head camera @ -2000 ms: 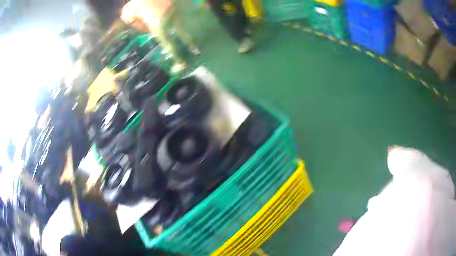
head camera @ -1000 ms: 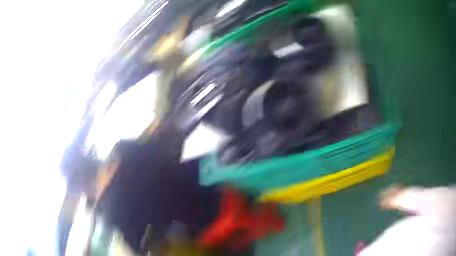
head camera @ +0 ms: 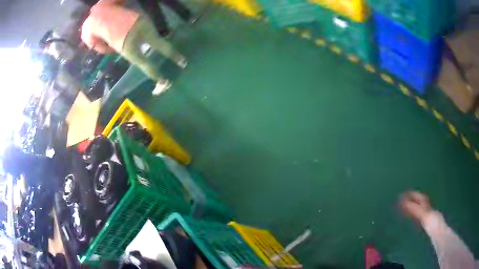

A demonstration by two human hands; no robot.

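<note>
My right hand [head camera: 415, 204] is small and blurred at the lower right, at the end of a pale sleeve, over the green floor. I see nothing held in it, but its fingers are not clear. My left hand is not in view. A green slatted crate [head camera: 142, 202] stands at the lower left, with round black fan parts [head camera: 109, 181] heaped beside and behind its wall. A teal crate [head camera: 210, 239] at the bottom edge is cut off, with a white sheet [head camera: 151, 246] beside it.
A yellow crate [head camera: 169, 141] stands behind the green one. Another yellow crate [head camera: 262, 244] is at the bottom. A bending person [head camera: 113, 26] is at the upper left. Blue [head camera: 407, 52] and green crates line the upper right, behind a yellow floor line [head camera: 386, 79]. A small pink-red thing [head camera: 372, 256] shows at the bottom.
The view has swung. The teal crate of black parts has shifted down to the bottom edge, and more floor shows. The red thing seen at the bottom centre a second ago is gone.
</note>
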